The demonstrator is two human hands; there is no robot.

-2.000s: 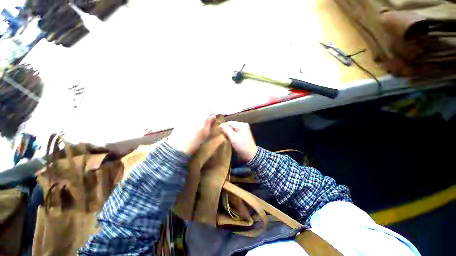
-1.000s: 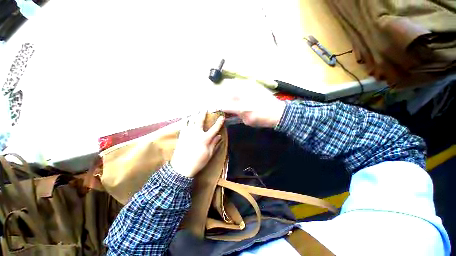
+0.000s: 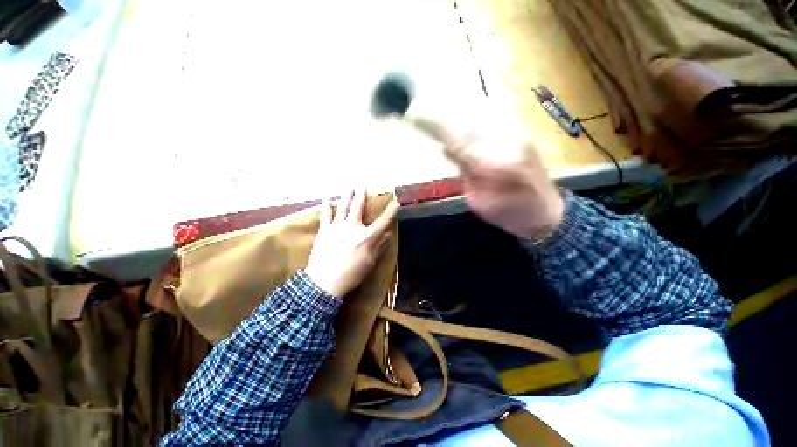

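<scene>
A tan tote bag [image 3: 249,279] lies over my lap, its upper edge on the red strip [image 3: 262,220] at the table's edge. My left hand [image 3: 345,251] lies flat on the bag near its corner, fingers spread and pressing it to the table edge. My right hand [image 3: 511,188] is closed around the hammer and holds it raised, right of the bag corner; hand and hammer are blurred. The dark hammer head [image 3: 391,96] is above the table, beyond the corner. A bag strap [image 3: 489,336] loops over my lap.
The pale worktable [image 3: 262,113] spans the front. A thin tool with a dark cord [image 3: 557,111] lies at its right. Brown bags [image 3: 699,79] are stacked at the far right, and more bags [image 3: 79,367] stand at the lower left. A yellow line [image 3: 550,371] shows on the right.
The bag has been laid along the table edge, with my left hand now flat on it. My right hand has left the bag corner, taken the hammer from the table and lifted it.
</scene>
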